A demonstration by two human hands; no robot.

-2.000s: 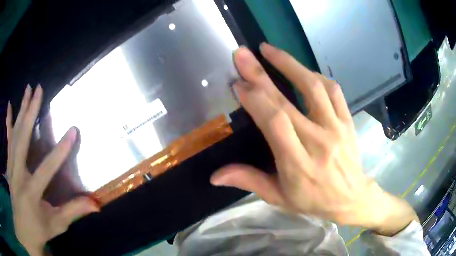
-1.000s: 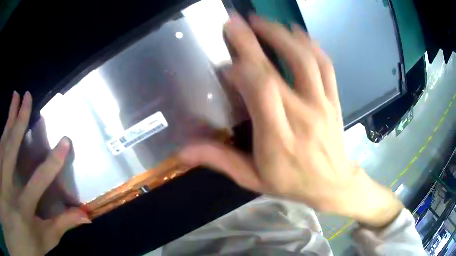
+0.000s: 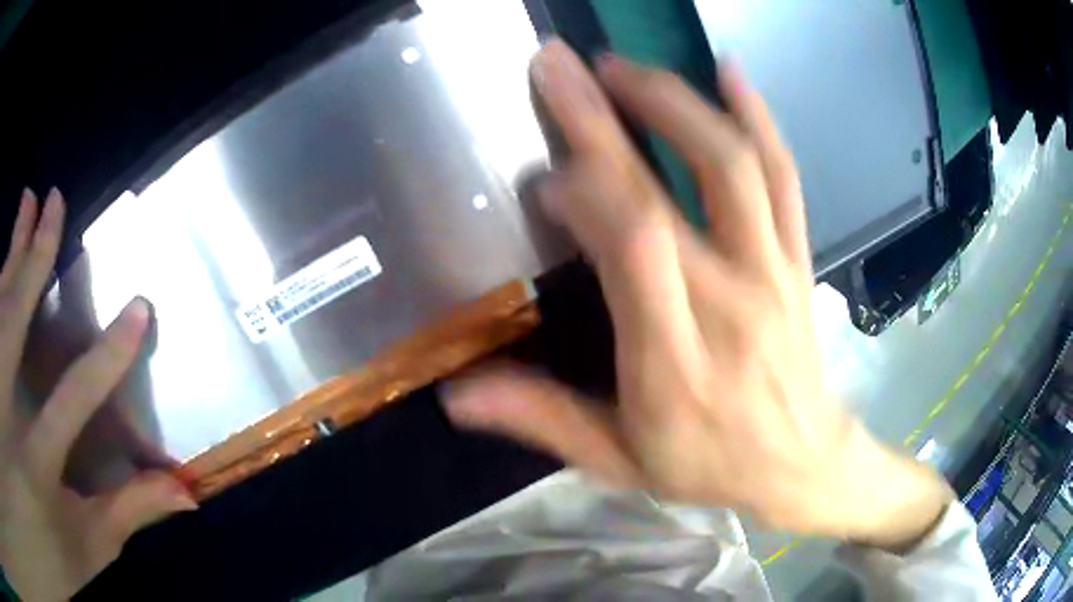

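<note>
The LCD panel lies with its shiny silver back up, tilted across the view, with black sheet around it. A white barcode label is on it. A copper-coloured foil strip runs along its near long edge. My left hand spans the panel's left end, thumb at the strip's left end, fingers spread; its left side is cut off by the picture edge. My right hand, slightly blurred, is spread over the panel's right end, index finger at the edge, thumb just below the strip. Neither hand is closed around anything.
A second grey panel or plate lies to the right on the green mat. A dark object is beside its lower corner. Grey floor with a yellow line shows at right, with shelves or equipment at lower right. My pale smock is at the bottom.
The panel shows slightly further left and the label reads more clearly. My right thumb moved in onto the foil strip, then off to just below it. My left hand keeps its place at the left end.
</note>
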